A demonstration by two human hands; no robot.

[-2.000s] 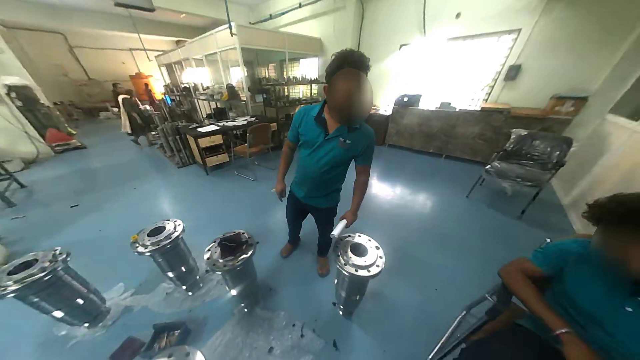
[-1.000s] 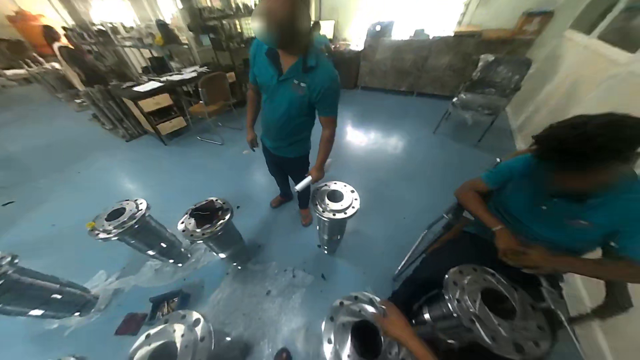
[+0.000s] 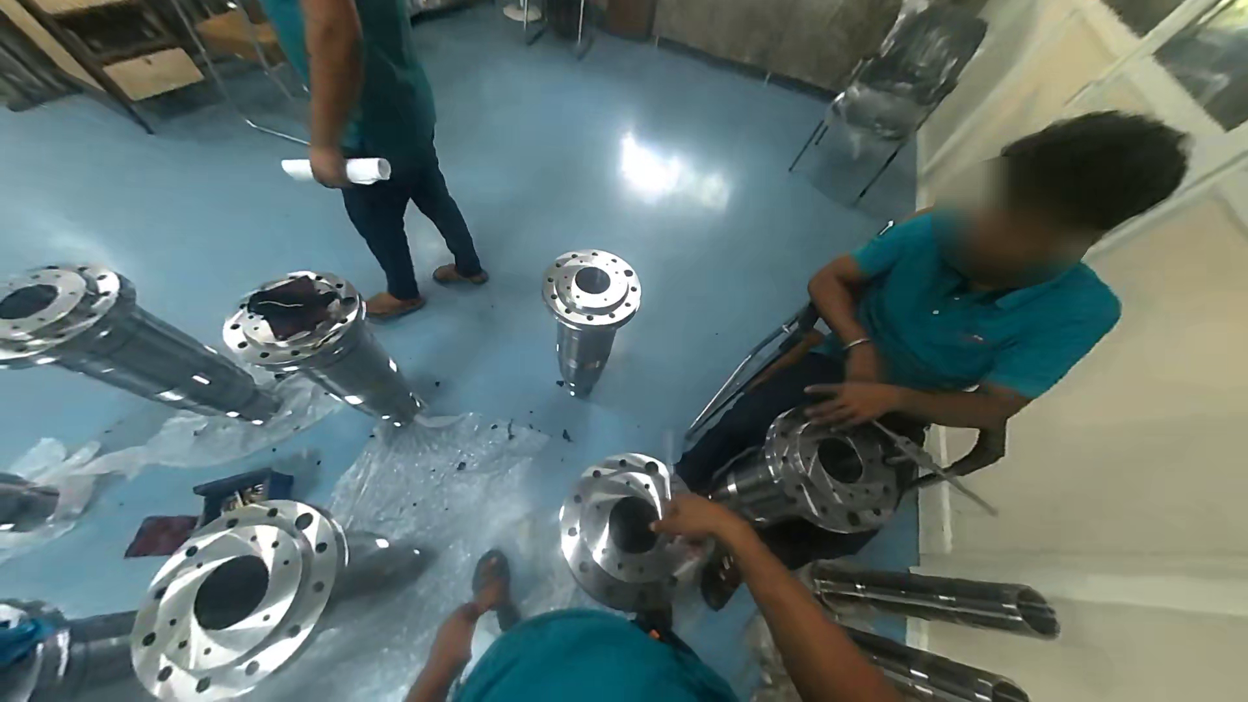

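Note:
My right hand (image 3: 690, 517) reaches from the lower right to a shiny flanged metal cylinder (image 3: 595, 546). Its fingertips touch the flange face beside the dark central bore; whether they grip anything is unclear. At the bottom, my left hand (image 3: 470, 612) is low beside a sandalled foot, small and blurred, so its fingers cannot be made out. Left of it stands another flanged cylinder (image 3: 322, 585), with a ring of bolt holes. To the right, a seated person's hand rests on the rim of a tilted flanged cylinder (image 3: 795, 448), near a long thin metal tool (image 3: 941, 466).
More flanged cylinders stand ahead (image 3: 585, 351) and to the left (image 3: 361, 366), one with dark material in its opening. Plastic sheeting (image 3: 439, 487) covers some floor. Metal tubes (image 3: 926, 600) lie lower right. A person with rolled white paper (image 3: 366, 171) stands ahead.
The view has tilted down. My right hand, out of view two seconds ago, is at the near flange. The seated person's hands, together one second ago, are now apart, one on the tilted cylinder's rim.

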